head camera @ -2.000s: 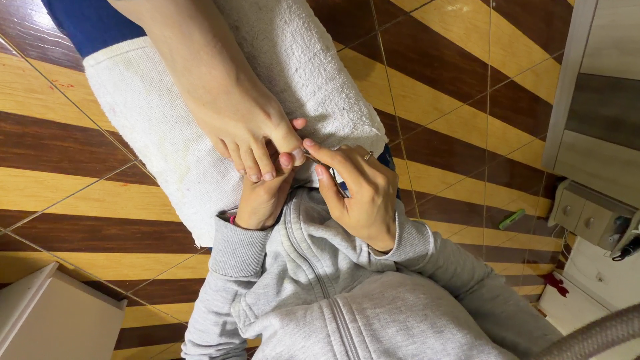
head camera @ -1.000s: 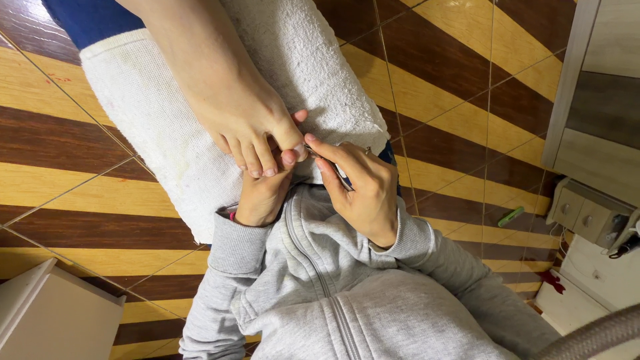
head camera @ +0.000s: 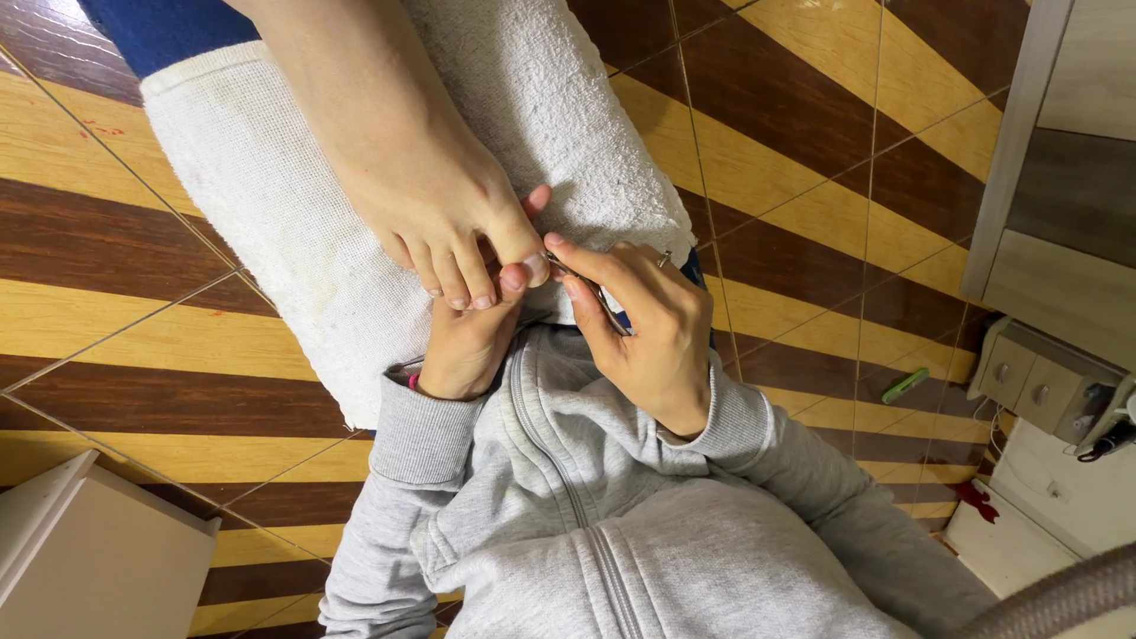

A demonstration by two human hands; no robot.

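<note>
Another person's bare foot (head camera: 426,169) lies across a white towel (head camera: 257,177) spread over my lap, toes pointing toward me. My left hand (head camera: 470,342) is under the toes, its thumb against the big toe (head camera: 519,247) and a fingertip showing on the far side of it. Between thumb and fingers, my right hand (head camera: 643,319) grips a slim metal nail tool (head camera: 599,295), whose tip is at the side of the big toenail. The exact kind of tool cannot be told. A ring is on one finger of my right hand.
Striped floor tiles (head camera: 781,115) surround the towel. A white cabinet (head camera: 115,541) stands at the lower left. At the right are a panelled piece of furniture (head camera: 1065,204) and a small drawer unit (head camera: 1029,377). A green object (head camera: 905,385) lies on the floor, and a braided hose (head camera: 1056,595) crosses the lower right corner.
</note>
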